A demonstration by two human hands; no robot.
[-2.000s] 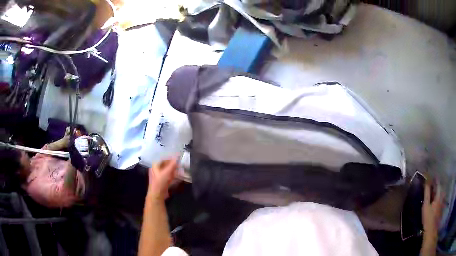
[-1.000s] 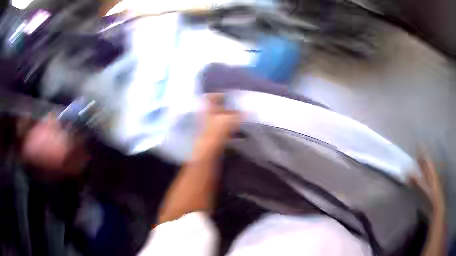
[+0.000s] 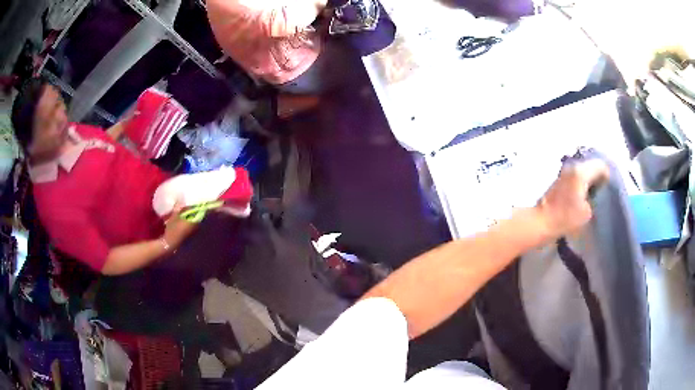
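Note:
The grey-and-white garment (image 3: 545,293) lies at the lower right, with dark seams and dark panels, cut off by the bottom edge. My left hand (image 3: 570,199) is closed on its upper end, over the end of the board, whose cover is mostly hidden. My right hand is out of the picture. The iron is not in view near my hand.
A person in a red shirt (image 3: 88,190) stands at left, holding a red-white bundle (image 3: 200,190) with a lime-green strip. Another person in pink (image 3: 267,38) is at the top beside an iron (image 3: 354,15). Black scissors (image 3: 478,46) lie on the white table (image 3: 457,107). A blue block (image 3: 657,217) is at right.
The view has swung left, bringing the person in red into the picture. My left hand went from empty onto the garment's end. My right hand has left the picture.

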